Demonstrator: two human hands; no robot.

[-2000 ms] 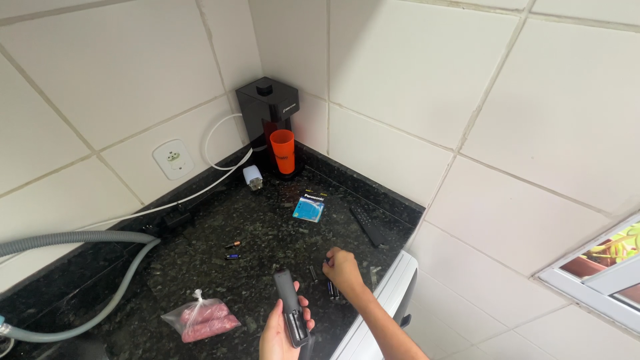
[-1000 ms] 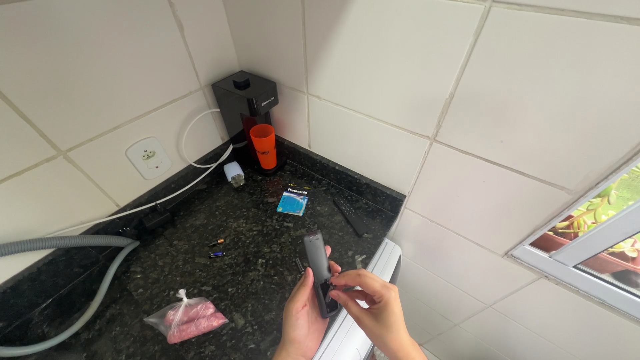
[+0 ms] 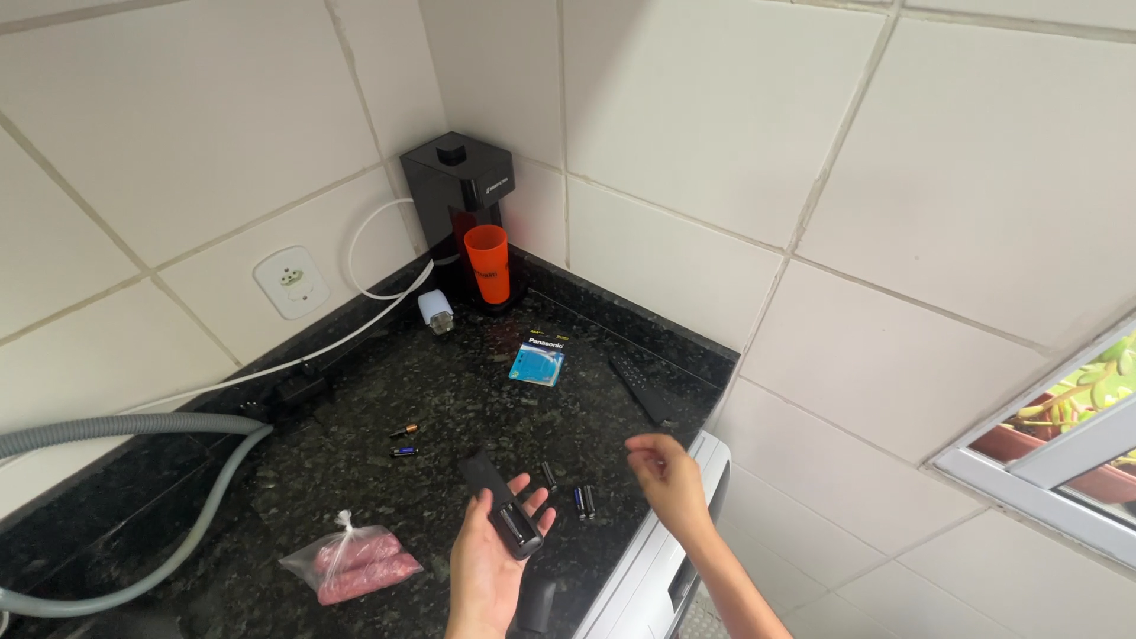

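My left hand [image 3: 488, 550] holds a black remote control [image 3: 501, 506], its battery compartment facing up. A battery seems to lie in that compartment, though the dark inside is hard to read. My right hand [image 3: 661, 470] is raised to the right of the remote, fingers curled, and nothing shows in it. Between my hands, a pair of AAA-size batteries [image 3: 584, 502] and a single dark battery [image 3: 548, 477] lie on the granite. A dark plastic cover [image 3: 536, 605] rests below the remote. Farther left are a copper-topped battery [image 3: 405, 430] and a blue battery [image 3: 404, 452].
A second black remote control [image 3: 637, 390] and a Panasonic battery pack [image 3: 538, 362] lie farther back. An orange cup [image 3: 488, 266] stands at the black dispenser [image 3: 454, 177]. A white plug-like device [image 3: 437, 311], a bag of sausages [image 3: 355, 564] and a grey hose [image 3: 213, 506] are at left.
A second ago my right hand was on the remote; now it is apart, up and to the right. My left hand still holds the remote, now tilted more to the left.
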